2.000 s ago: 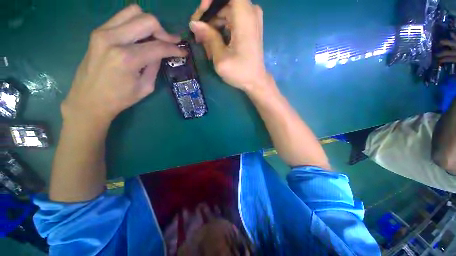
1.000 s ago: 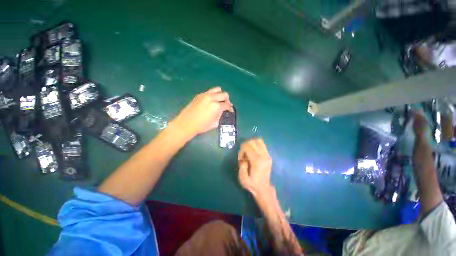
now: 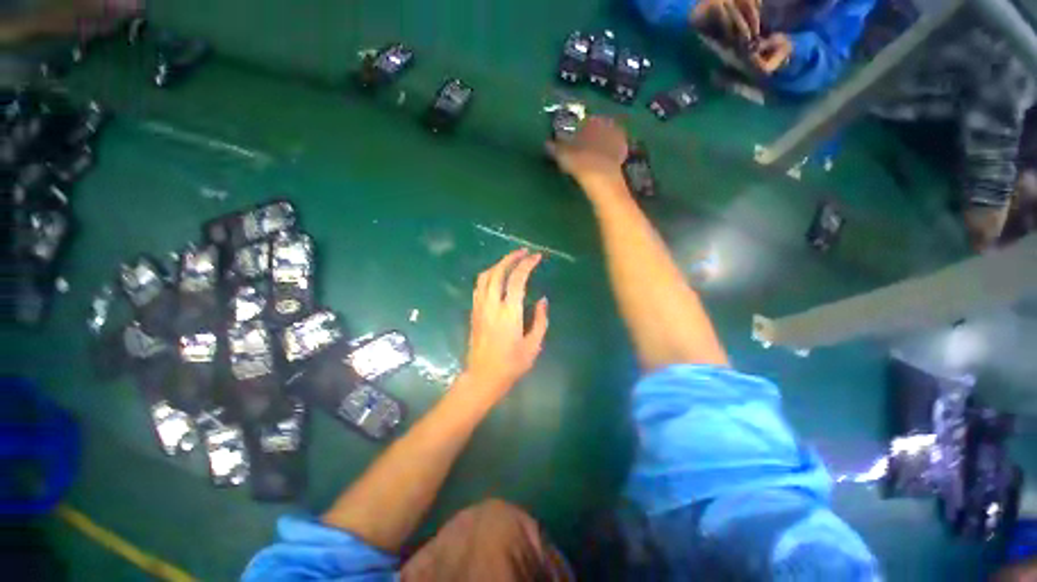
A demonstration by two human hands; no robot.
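My right hand [image 3: 594,148] is stretched out to the far side of the green bench mat [image 3: 455,188]. It is over a black-and-silver phone unit [image 3: 565,117] that shows beyond the fingertips; whether the fingers hold it is blurred. Another phone unit [image 3: 640,173] lies just right of that hand. My left hand [image 3: 502,322] hovers over the middle of the mat, fingers apart, with nothing in it. No tweezers can be made out.
A heap of phone units [image 3: 252,347] lies at left. More units [image 3: 603,59] stand in a row at the far side. Single units [image 3: 451,102] lie about. Another person's hands [image 3: 756,40] are at the top. Pale metal bars [image 3: 898,298] cross the right. Shiny plastic [image 3: 950,438] lies lower right.
The view has shifted towards the far side. My right hand has reached far forward. My left hand has let go of the phone and opened; that phone is gone from beside it.
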